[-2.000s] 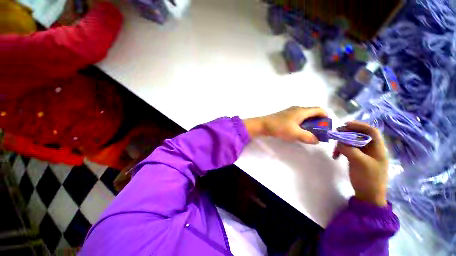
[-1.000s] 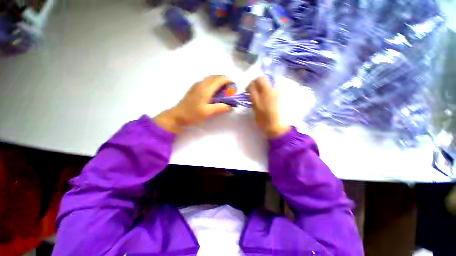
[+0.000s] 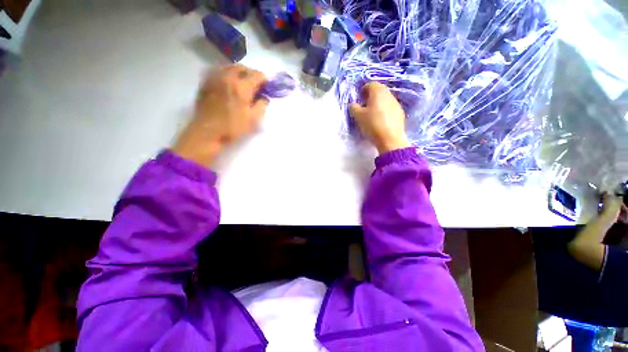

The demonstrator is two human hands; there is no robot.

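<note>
My left hand [image 3: 224, 106], blurred, is closed around a small box with lavender cable loops [image 3: 278, 85] sticking out on its right side; the box itself is mostly hidden by the fingers. My right hand [image 3: 379, 117] is at the left edge of the lavender cable pile [image 3: 475, 89], its fingertips among the loops; whether it grips a cable cannot be told. A single dark box [image 3: 224, 38] lies just beyond my left hand. More dark boxes with orange-red spots [image 3: 317, 51] lie in a cluster left of the pile.
Clear plastic film [image 3: 534, 62] lies over the cable pile. A small device with a dark screen [image 3: 564, 202] lies near the white table's [image 3: 296, 199] front edge at the right. Another person's arm [image 3: 593, 237] shows at the far right. A white object [image 3: 15, 29] is at the upper left.
My left hand has moved left, away from my right hand, with the boxed cable. My right hand has left it and moved to the cable pile. The view has shifted from the earlier frames.
</note>
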